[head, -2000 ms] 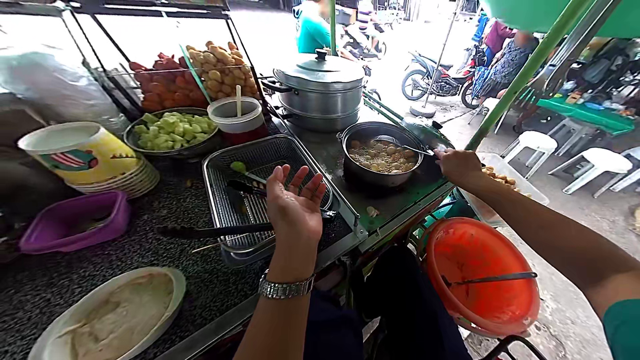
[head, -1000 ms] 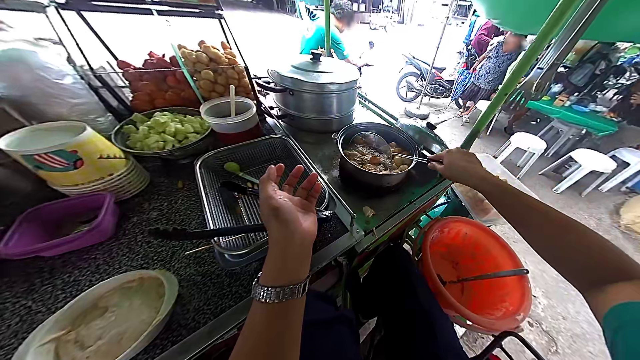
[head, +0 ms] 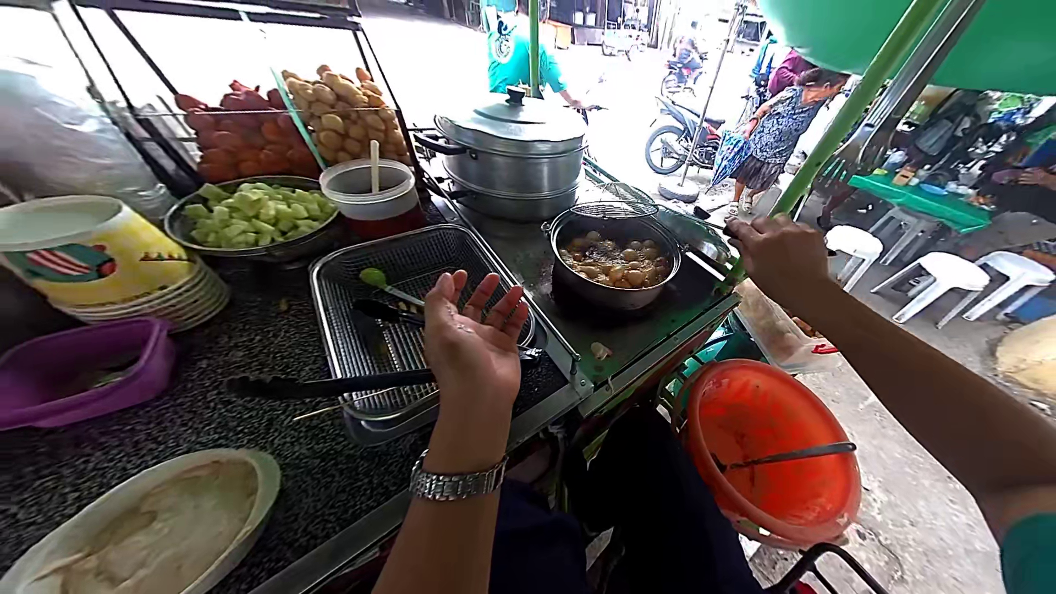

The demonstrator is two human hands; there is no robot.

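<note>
Palm up, my left hand [head: 474, 342] is held over the near side of a wire mesh basket [head: 326, 330], its fingers apart and nothing in it. Tongs with a black handle [head: 330, 385] and a green-tipped utensil [head: 373, 277] lie at the basket. My right hand [head: 778, 254] grips the handle of a wire skimmer [head: 615, 210], whose head is over the far rim of a pan [head: 615, 299]. Round pieces [head: 619, 262] fry in bubbling oil in that pan.
A steamer pot [head: 516, 153] stands behind the pan. Left are a bowl of chopped green pieces [head: 256, 214], a sauce tub [head: 369, 194], paper tubs [head: 99, 247] and a purple container [head: 91, 375]. An orange basin [head: 771, 445] is low right. A person [head: 780, 124] is beyond the stall.
My right hand has raised the skimmer from among the frying pieces to the pan's far rim. My left hand remains palm up over the basket.
</note>
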